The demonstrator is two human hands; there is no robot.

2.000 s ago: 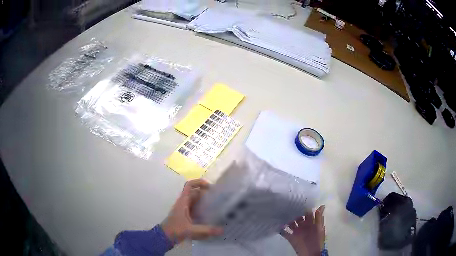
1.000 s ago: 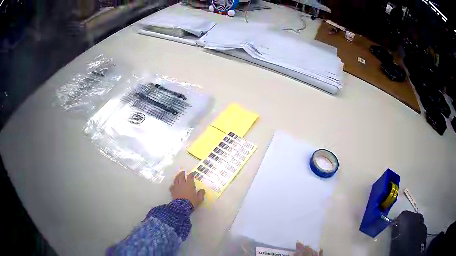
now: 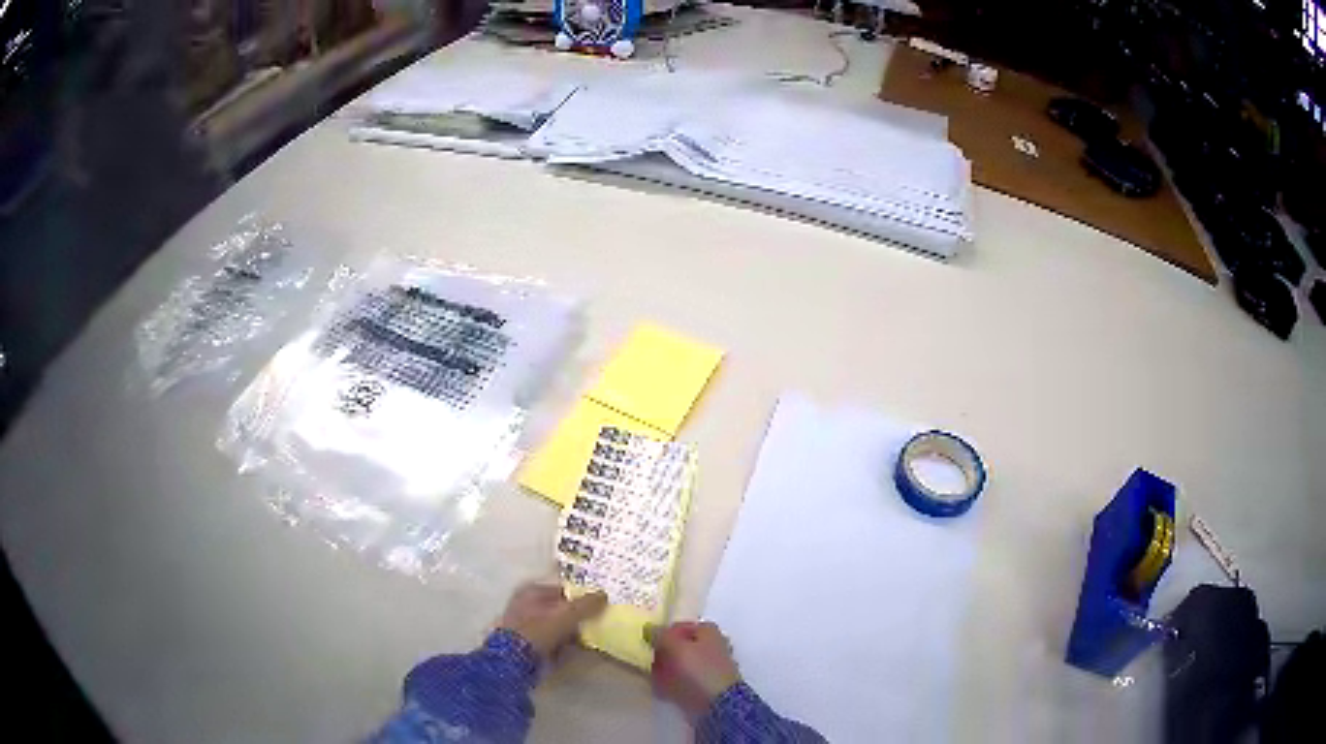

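Note:
A sheet of barcode stickers (image 3: 625, 516) on yellow backing lies tilted near the middle of the table. My left hand (image 3: 544, 616) grips its lower left edge, and my right hand (image 3: 695, 661) grips its lower right corner. Yellow label backing sheets (image 3: 657, 375) lie just beyond, partly under the sticker sheet. A white paper sheet (image 3: 829, 581) lies to the right, with a roll of blue tape (image 3: 939, 474) on its far right part. The fingertips are small in view.
Polybags (image 3: 400, 422) lie at left, with crumpled clear plastic bags (image 3: 218, 313) beyond. A blue tape dispenser (image 3: 1117, 574) stands at right beside a black bag (image 3: 1219, 661). Stacked large white paper sheets (image 3: 785, 153) and a brown board (image 3: 1047, 160) are at the far side.
The wrapped bag seen earliest is gone from view. My left hand has taken hold of the sticker sheet, which has turned more upright. My right hand has come from the bottom edge to its corner.

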